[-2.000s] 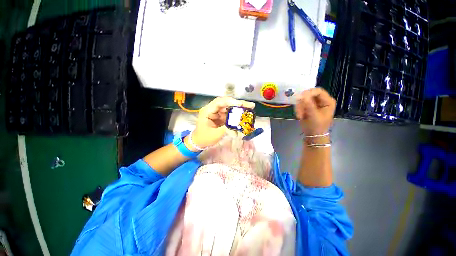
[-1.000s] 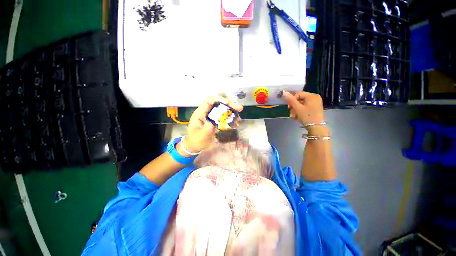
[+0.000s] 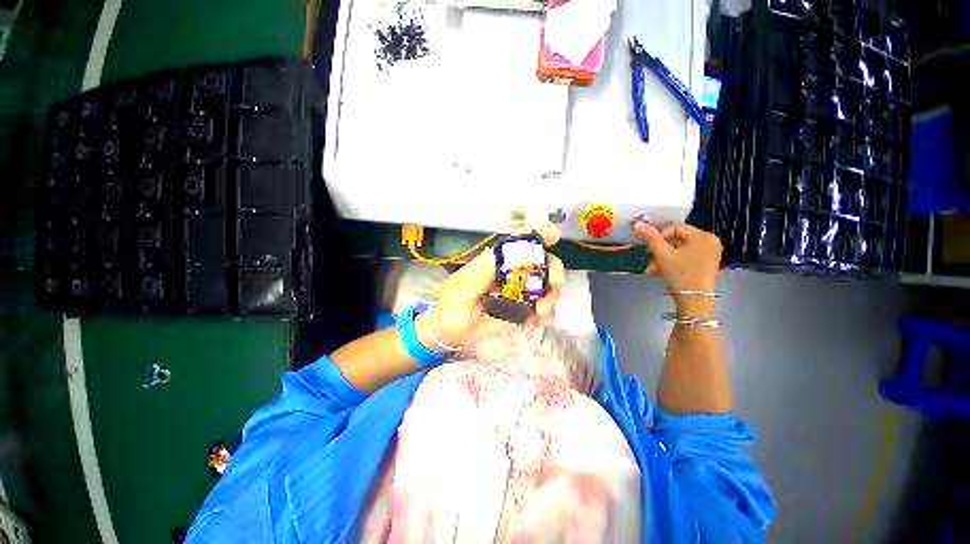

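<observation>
My left hand (image 3: 473, 298) holds a small black rounded case (image 3: 522, 262) just past the machine's front edge. The case's open side faces up and shows a white part and gold-orange flex. A dark flap, perhaps the display module (image 3: 508, 309), hangs from its near side. My right hand (image 3: 684, 255) is at the front edge of the machine, its fingers bunched and a fingertip at the silver push button (image 3: 641, 221). Nothing shows in it. The red emergency stop button (image 3: 599, 223) is just left of that button.
The white machine bed (image 3: 447, 128) holds blue-handled nippers (image 3: 665, 85), a dark pile of small parts (image 3: 401, 40) and a red-orange block (image 3: 571, 53) with white paper. A black blister tray (image 3: 176, 191) lies left; more trays (image 3: 824, 138) are right. A small piece (image 3: 156, 374) lies on green.
My right hand has moved from above the right front edge onto the push button and stays there. The case in my left hand has turned, with its flap now toward me. The camera view has shifted.
</observation>
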